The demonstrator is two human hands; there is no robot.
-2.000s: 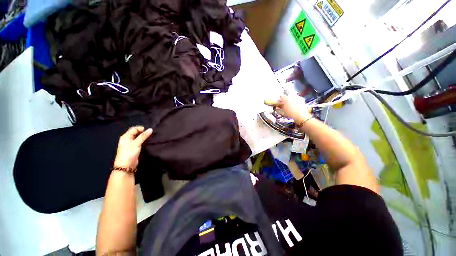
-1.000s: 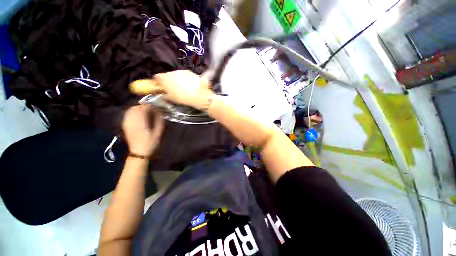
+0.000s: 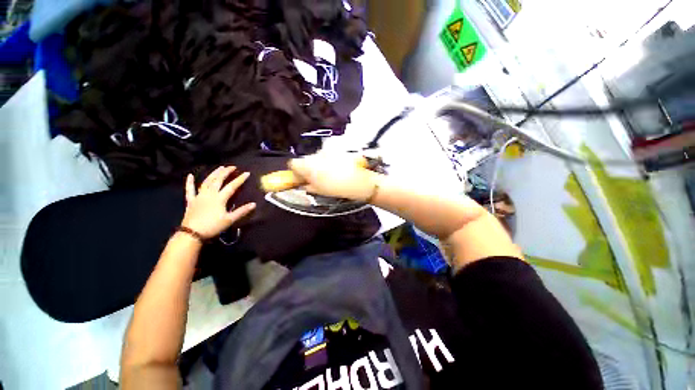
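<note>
A dark brown garment (image 3: pixel 267 230) is pulled over the right part of the long black padded board (image 3: pixel 99 247). My right hand (image 3: pixel 331 177) grips the pale wooden handle of the steam iron (image 3: pixel 316 205), whose silver pointed body lies on the garment. My left hand (image 3: pixel 213 202) lies on the garment's left part with its fingers spread, left of the iron. A small white cord loop (image 3: pixel 228 238) shows just below my left hand. The underside of the iron is hidden.
A large crumpled brown garment pile (image 3: pixel 206 76) with white cords and tags lies behind the board. The hose (image 3: pixel 488 114) runs from the iron to the right. A phone-like black object (image 3: pixel 231 283) lies at the table's front.
My right hand has gone from the iron's place at the right table edge to the garment, bringing the iron. My left hand has spread flat. The view has also shifted.
</note>
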